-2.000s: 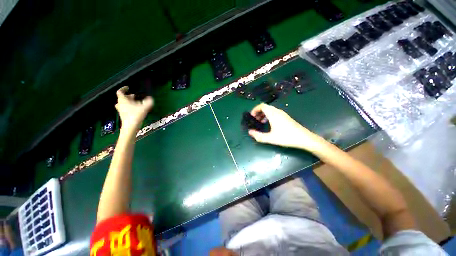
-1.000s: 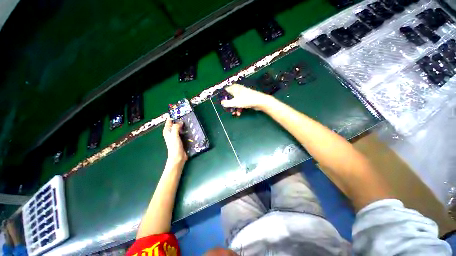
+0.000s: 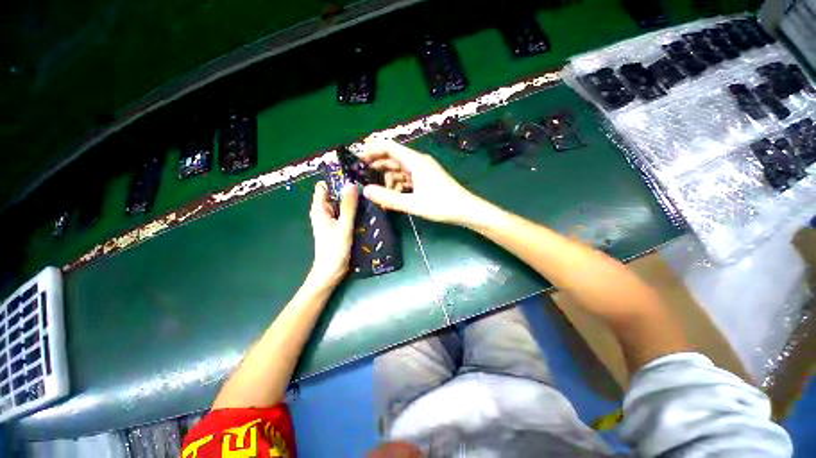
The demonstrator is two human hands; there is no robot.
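Observation:
A phone unit (image 3: 374,240), a dark slab with small orange and white marks, lies on the green bench mat near the pale line. My left hand (image 3: 333,224) holds it by its upper left side. My right hand (image 3: 412,183) holds a small black cover (image 3: 351,165) at the phone's upper, camera end. The fingers hide part of the cover, and I cannot tell whether it is seated. Several loose black covers (image 3: 503,141) lie on the mat to the right, near the edge strip.
A clear blister tray (image 3: 658,134) with rows of black covers is at right, above a cardboard carton (image 3: 662,291). The conveyor belt (image 3: 295,116) beyond the chipped edge strip carries spaced phones. A white slotted tray (image 3: 55,344) is at left, cut off by the picture's edge.
My left hand first brought a phone from the belt side onto the mat. My right hand has since moved left with the black cover, to the phone's upper end. The view has shifted slightly.

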